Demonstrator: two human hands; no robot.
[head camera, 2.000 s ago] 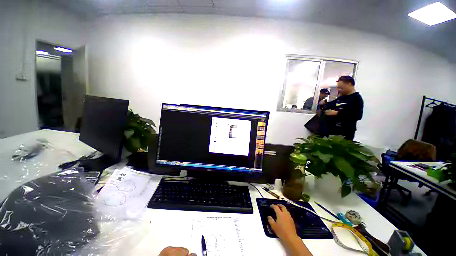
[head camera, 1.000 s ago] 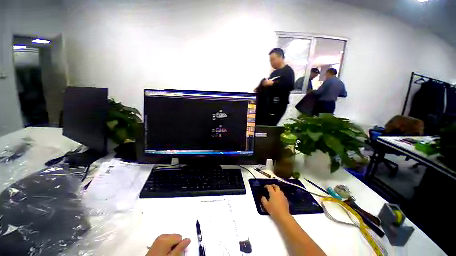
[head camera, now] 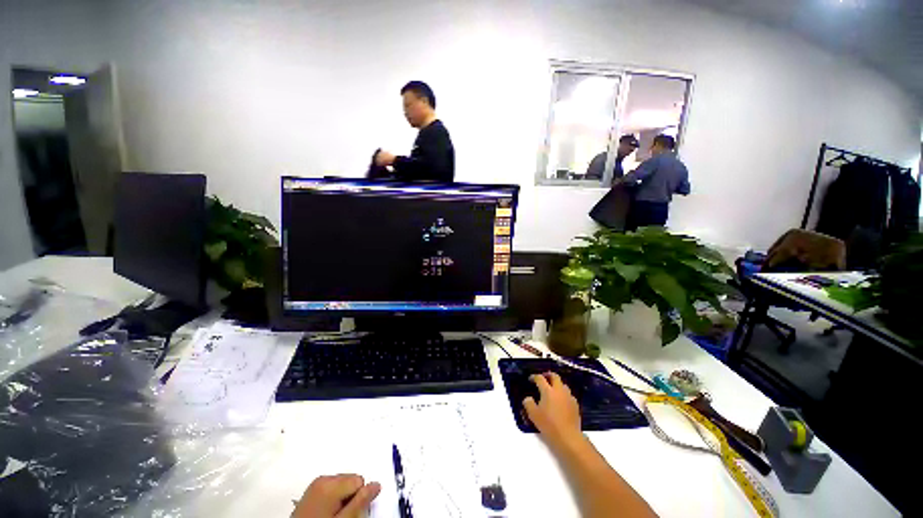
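The monitor (head camera: pixel 395 246) shows a black screen with small coloured pattern pieces. My right hand (head camera: pixel 553 407) rests on the black mouse pad (head camera: pixel 610 403); the mouse under it is hardly visible, hidden by the hand. My left hand (head camera: pixel 337 497) rests at the desk's front edge, fingers curled, with nothing seen in it; its lower part is cut off. A style sheet (head camera: pixel 440 445) lies before the keyboard (head camera: pixel 385 368), with a dark pen (head camera: pixel 400 473) on its left side and a small dark patch near its lower right.
A dark garment in clear plastic (head camera: pixel 81 425) and loose papers (head camera: pixel 228 372) lie left. A tape measure (head camera: pixel 724 445), tape dispenser (head camera: pixel 794 448), green-lidded bottle (head camera: pixel 573 312) and plant (head camera: pixel 653 268) stand or lie right. A person (head camera: pixel 430 147) is behind the monitor; others are near the window.
The screen's white window has gone, and coloured pieces show instead. The person in black has moved left behind the monitor. The view has tilted down slightly. My hands stay in about the same places.
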